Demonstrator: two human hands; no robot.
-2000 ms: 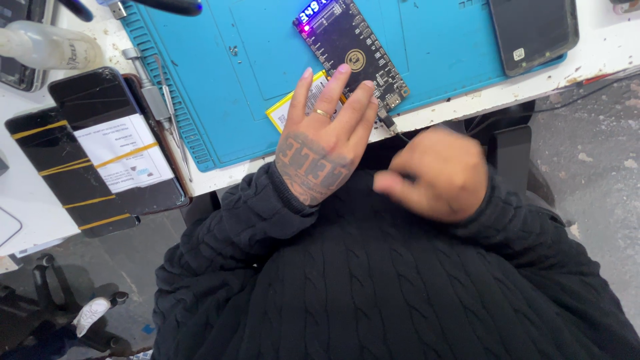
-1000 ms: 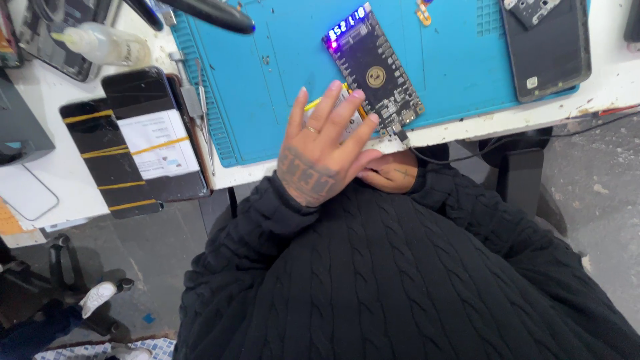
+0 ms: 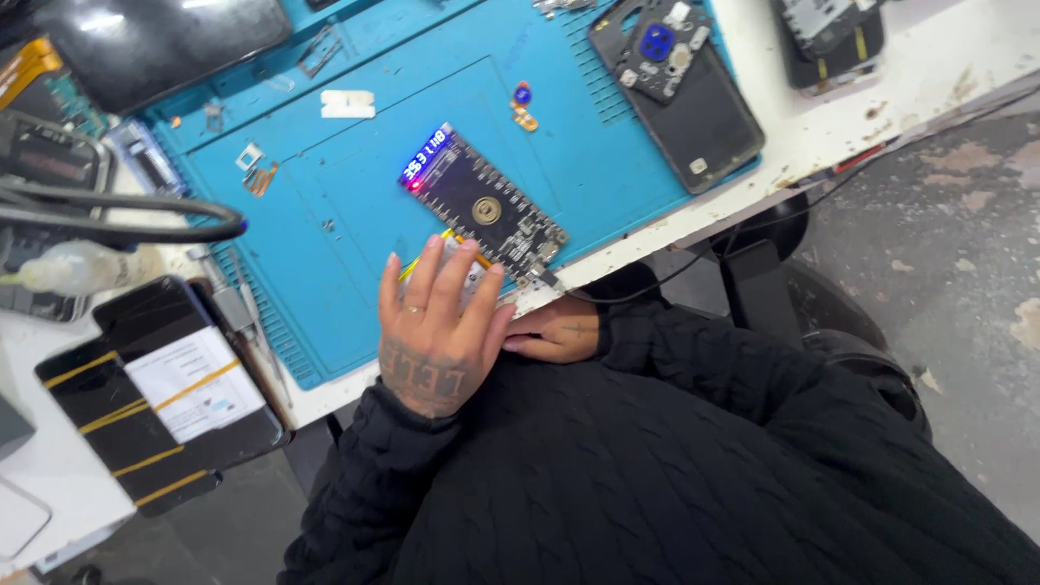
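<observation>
A black circuit board (image 3: 496, 207) with a lit blue digital display and a red light lies slanted on the blue repair mat (image 3: 341, 301). A cable plug sits at its near end. My left hand (image 3: 439, 329), fingers spread, rests over a silvery battery pack (image 3: 470, 280) with yellow edging beside the board; its fingertips cover part of the pack. My right hand (image 3: 561, 329) is at the table's front edge beside my left hand, its fingers partly hidden, so whether it holds anything does not show.
Banded phones (image 3: 244, 398) with a paper lie left, beside metal tools and a plastic bottle (image 3: 89, 266). A phone back housing (image 3: 699, 138) bearing a loose part lies right. Small flex parts (image 3: 524, 106) dot the mat. Black cables (image 3: 122, 223) hang at left; another cable runs right.
My right hand was blurred and apart from my left hand two seconds ago; it has moved left, beside it at the table edge. My left hand stays over the battery pack.
</observation>
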